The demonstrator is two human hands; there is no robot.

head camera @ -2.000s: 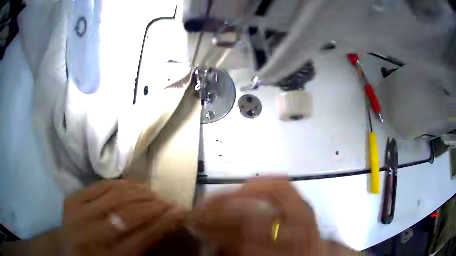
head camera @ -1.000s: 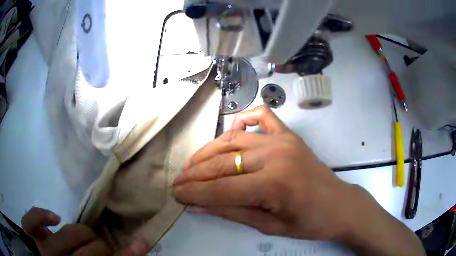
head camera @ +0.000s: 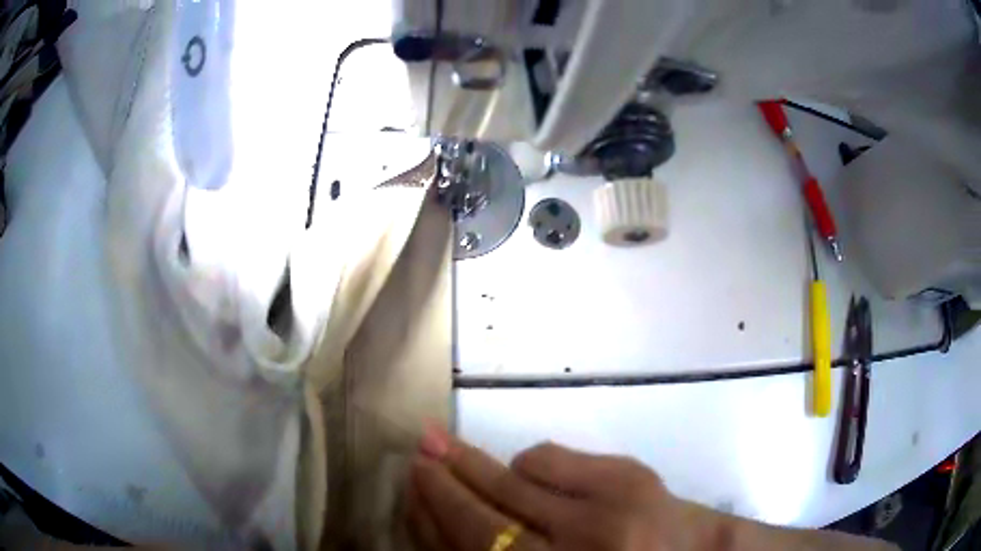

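A beige garment panel (head camera: 403, 323) runs from the presser foot (head camera: 450, 178) down to the bottom edge of the picture. Its right edge is nearly straight and its left part gathers in pale folds. A small dark textured facing (head camera: 412, 175) shows beside the foot. The foot stands over the round silver needle plate (head camera: 497, 205). My right hand (head camera: 538, 495), with a yellow ring, holds the right edge of the panel at the bottom centre; it is cut off by the picture's edge. My left hand is not in view.
The machine head (head camera: 602, 65) is above the needle area, with a ribbed cream knob (head camera: 631, 211) below it. At the right lie a red-handled tool (head camera: 820, 210), a yellow screwdriver (head camera: 821, 350) and dark thread snips (head camera: 854, 398). A pale lamp (head camera: 202, 97) is at upper left.
My right hand has moved down from beside the needle area to the bottom edge. My left hand has left the picture. The panel now hangs straighter towards the bottom, and its left folds have shifted.
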